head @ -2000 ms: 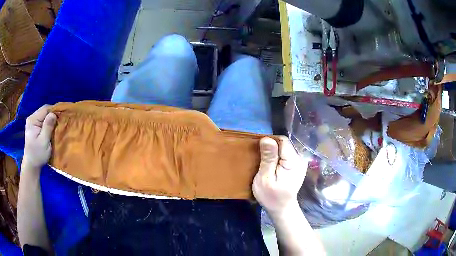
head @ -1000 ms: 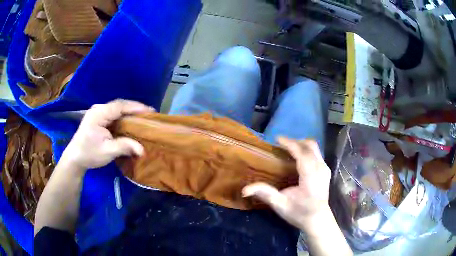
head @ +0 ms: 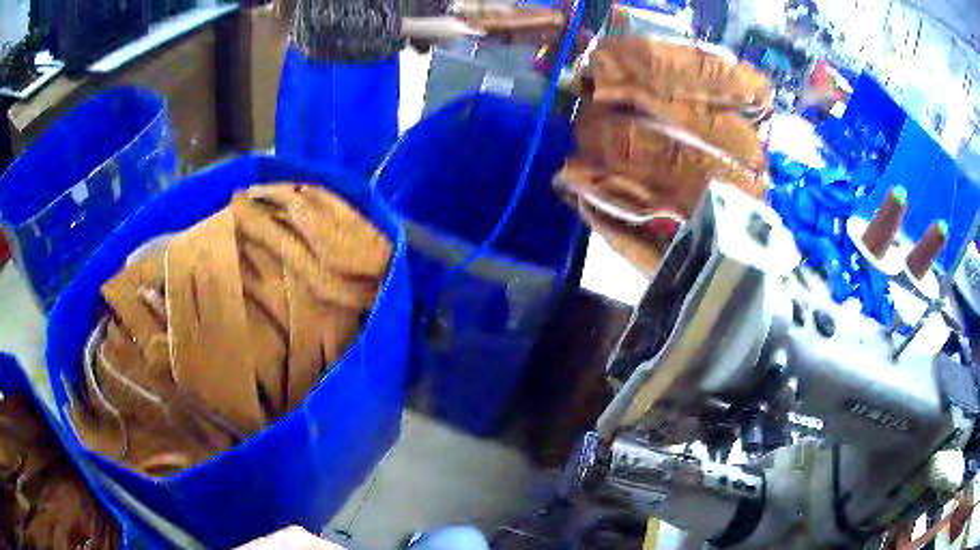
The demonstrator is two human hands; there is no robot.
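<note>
A sliver of skin, which looks like my left hand (head: 288,539), shows at the bottom edge; its fingers and anything in it are cut off. My right hand is out of the picture. The lining I held earlier is not visible. A large blue bin (head: 349,435) stands in front at the left. It holds a heap of tan-brown outer shells (head: 306,285) with pale edges, some folded over each other. The grey-white sewing machine (head: 849,376) stands at the right.
Another blue bin (head: 473,312) stands behind, and one more (head: 91,161) at far left. Dark brown linings (head: 48,483) lie at the lower left. Brown pieces with white edges (head: 677,118) are stacked beyond the machine, near thread cones (head: 887,220). A person's knitted sleeve (head: 344,24) shows at the top.
The view has swung up and away from my lap to the bins and machine. The lining and my right hand have left the picture; only a sliver of one hand remains.
</note>
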